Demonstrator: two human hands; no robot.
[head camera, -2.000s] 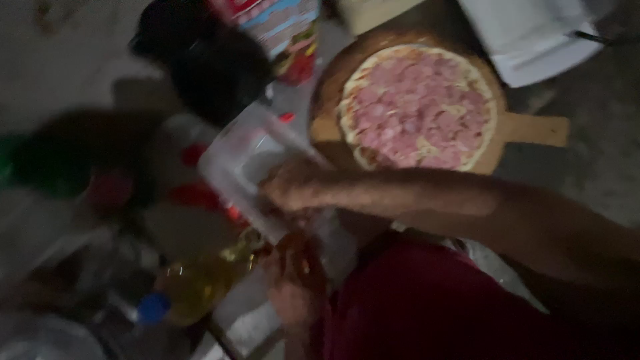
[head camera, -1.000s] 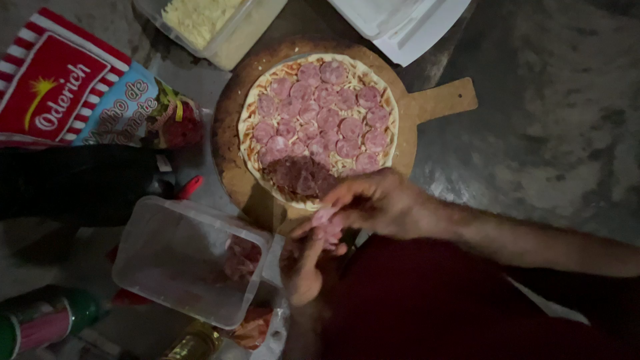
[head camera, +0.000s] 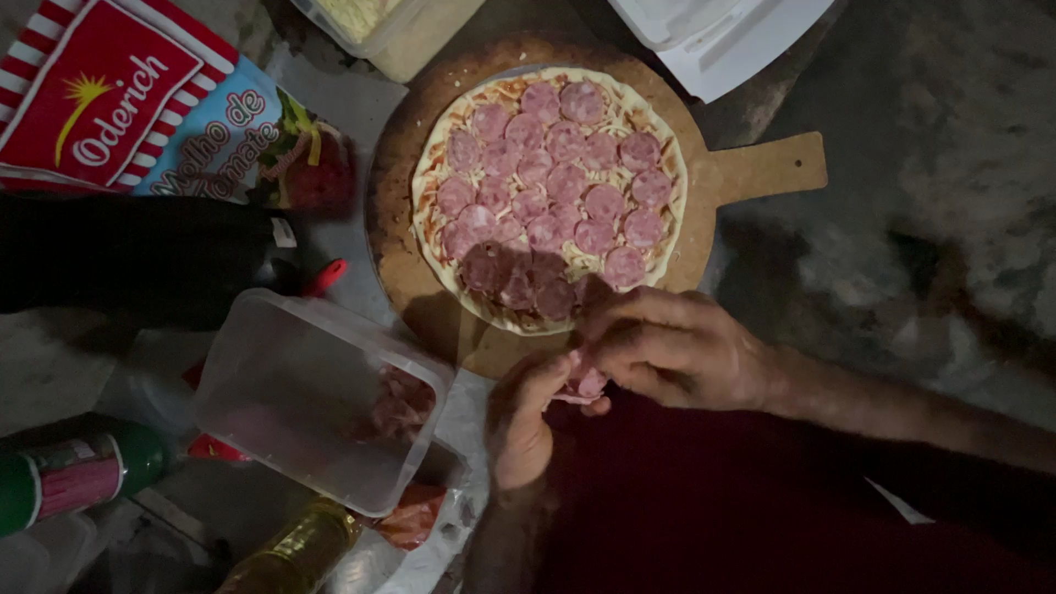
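Observation:
My left hand (head camera: 528, 417) holds a small stack of pink sausage slices (head camera: 587, 381) just below the pizza's lower edge. My right hand (head camera: 681, 351) reaches in from the right, its fingers bent against the same slices. Above them an uncooked pizza (head camera: 565, 181) with sauce, shredded cheese and many round sausage slices lies on a round wooden board (head camera: 396, 239) whose handle points right. A shadow covers the pizza's lower part. To the left is a tilted, translucent plastic container (head camera: 289, 404) with more sausage slices (head camera: 404, 404) at its right end.
An Oderich tomato sauce pouch (head camera: 206, 124) lies upper left, near a black item (head camera: 124, 252). A tub of shredded cheese (head camera: 412, 37) and a white container (head camera: 718, 41) stand beyond the board. A green bottle (head camera: 144, 462) and a bottle of yellow liquid (head camera: 297, 549) are lower left.
My right hand has left the plastic container, where it was two seconds ago, and is now at my left hand by the pizza. The view has shifted strongly.

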